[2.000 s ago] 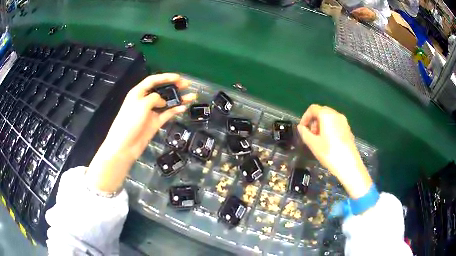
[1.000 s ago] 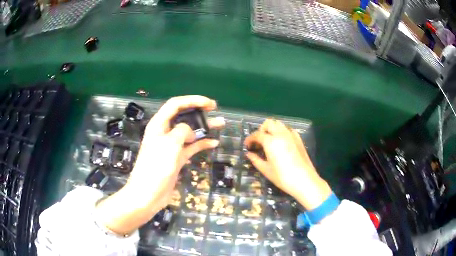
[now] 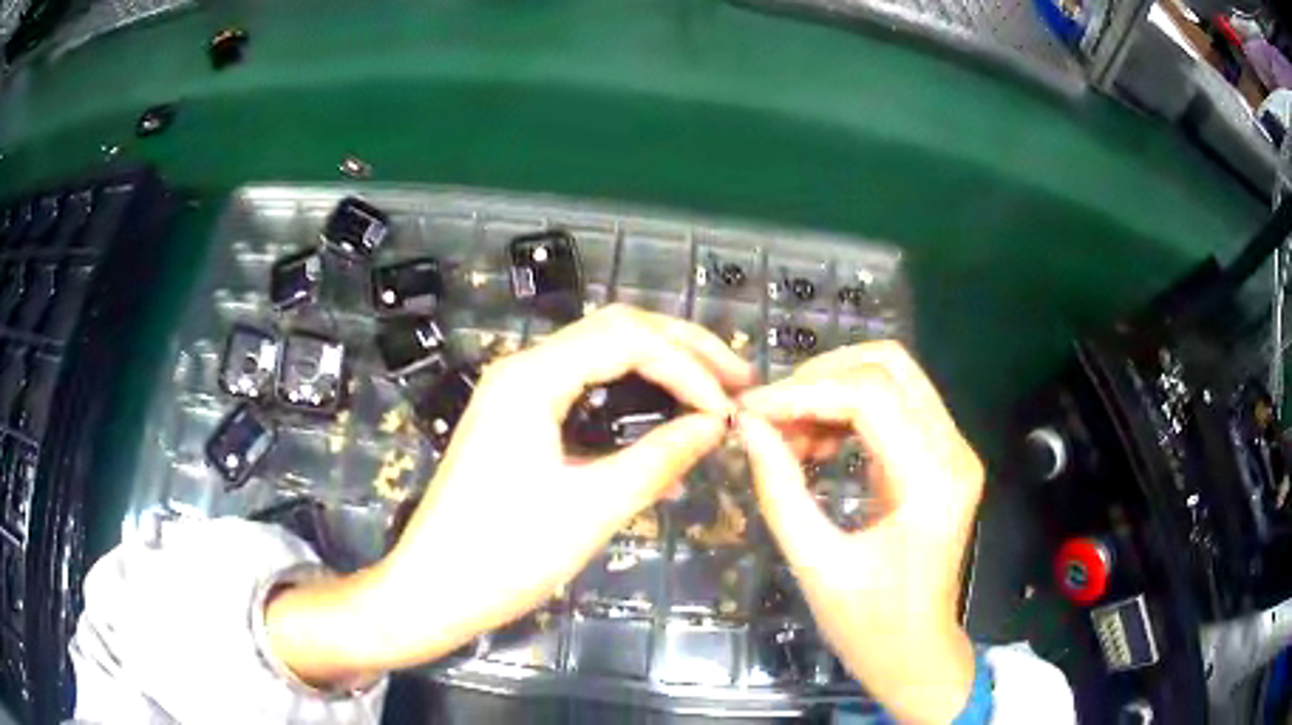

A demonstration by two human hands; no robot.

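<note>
My left hand (image 3: 531, 475) and my right hand (image 3: 893, 496) meet fingertip to fingertip over the clear tray (image 3: 574, 649). They pinch a tiny dark part (image 3: 733, 417), mostly hidden by the fingers. A black watch housing (image 3: 624, 414) shows in the gap between my left thumb and index finger, low in the tray. Another housing (image 3: 546, 269) lies beyond my left hand. Several more lie at the tray's left, such as one housing (image 3: 312, 368). Small pale parts (image 3: 709, 520) are scattered mid-tray. Small round dark parts (image 3: 801, 289) sit in pockets at upper right.
Black blister trays (image 3: 64, 283) stand at the left. A black fixture (image 3: 1176, 439) at the right has a red button (image 3: 1084, 571), a silver button (image 3: 1047, 453) and a small display (image 3: 1124, 633). A few small dark items lie on the green bench (image 3: 567, 106) beyond the tray.
My left hand has let go of its housing, which now lies in the upper tray. My right hand has lifted off the tray pockets, and both hands' fingertips have come together. The view has shifted.
</note>
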